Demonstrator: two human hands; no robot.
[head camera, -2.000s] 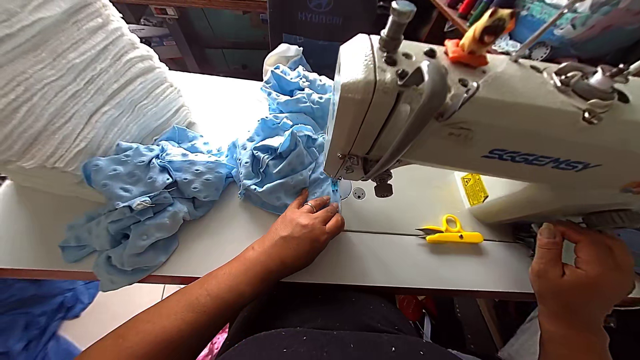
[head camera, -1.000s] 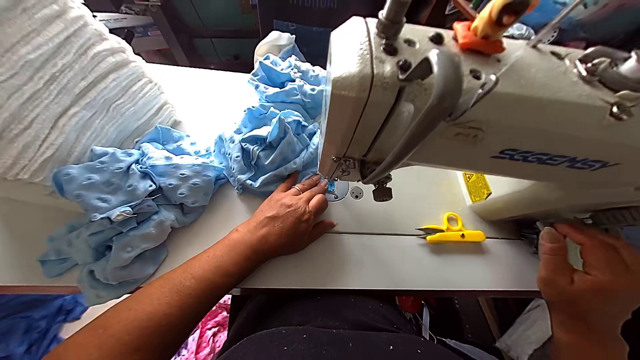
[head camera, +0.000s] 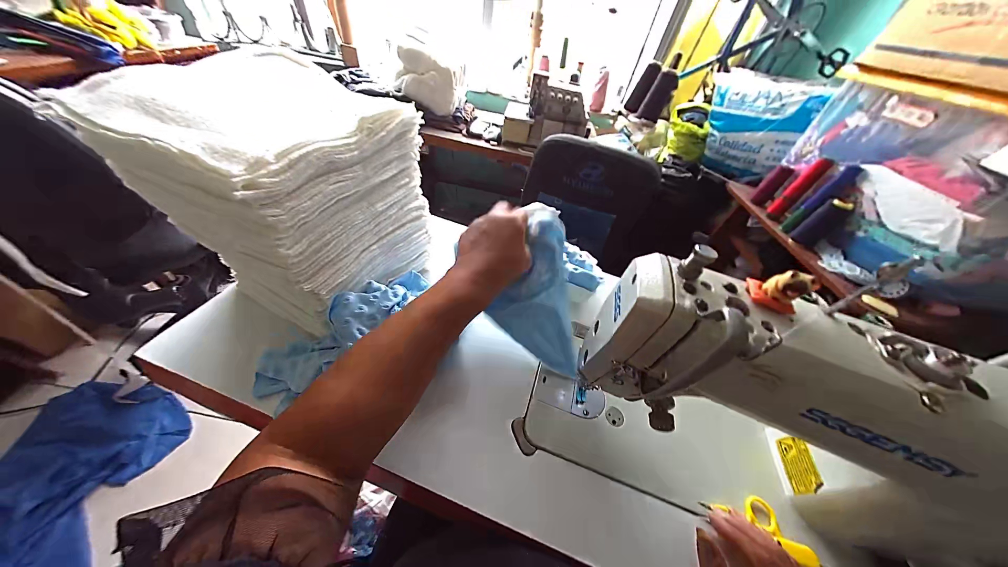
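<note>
My left hand (head camera: 496, 242) is raised above the white table, closed on light blue dotted fabric (head camera: 539, 307) that stretches down to the needle area of the Segemsy sewing machine (head camera: 709, 339). More of the blue fabric lies bunched behind my forearm, beside the white cloth stack. At the lower right, my right hand (head camera: 744, 539) rests by the yellow thread snips (head camera: 776, 535), its fingers over part of them; whether it grips them cannot be told.
A tall stack of folded white cloths (head camera: 260, 165) stands on the table's left. Behind the table is a black chair (head camera: 591, 173). Thread cones (head camera: 799, 189) lie on a shelf at the right. Dark blue fabric (head camera: 94, 457) hangs at the lower left.
My left hand has lifted from beside the needle plate, pulling fabric up and away. My right hand has come from the machine's right side to the yellow snips. The view has tilted up.
</note>
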